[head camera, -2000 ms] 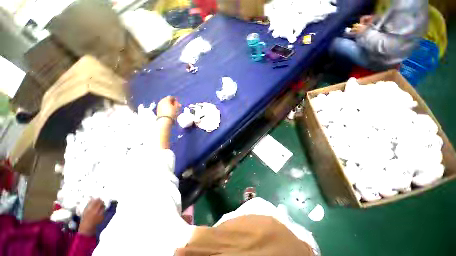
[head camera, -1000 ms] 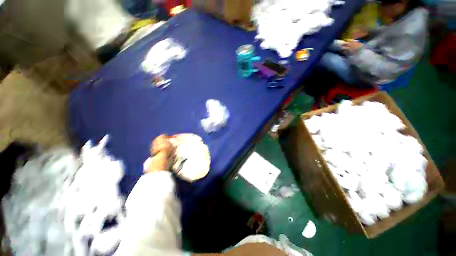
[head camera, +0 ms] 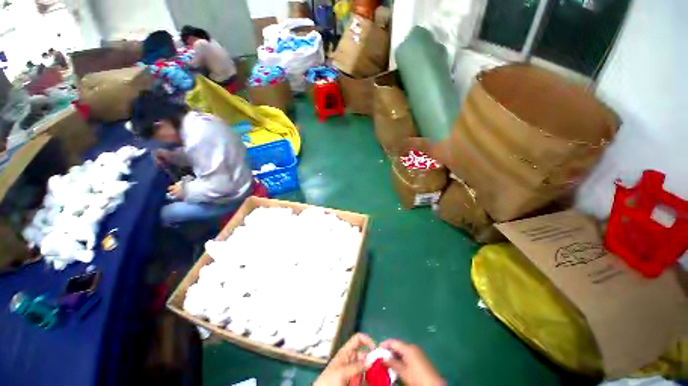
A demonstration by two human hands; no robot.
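A small red-and-white plush piece (head camera: 379, 369) is held between my two hands at the bottom edge of the view. My left hand (head camera: 347, 365) has its fingers on the piece's left side. My right hand (head camera: 410, 363) grips its right side. The lower part of the piece and my wrists are cut off by the picture's edge. An open carton (head camera: 363, 260) full of white plush parts (head camera: 275, 271) stands on the floor just beyond my hands.
A dark-blue table (head camera: 128, 279) at left bears a white heap (head camera: 83, 200), a teal cup (head camera: 38, 310) and a phone (head camera: 81, 283). A seated person (head camera: 215, 162) works beside it. Cartons (head camera: 520, 151), a yellow sack (head camera: 513, 309) and a red basket (head camera: 649, 226) stand at right.
The view has swung right, from the table to the carton and floor. One hand was at a white piece on the table; now both hands hold the red-and-white piece.
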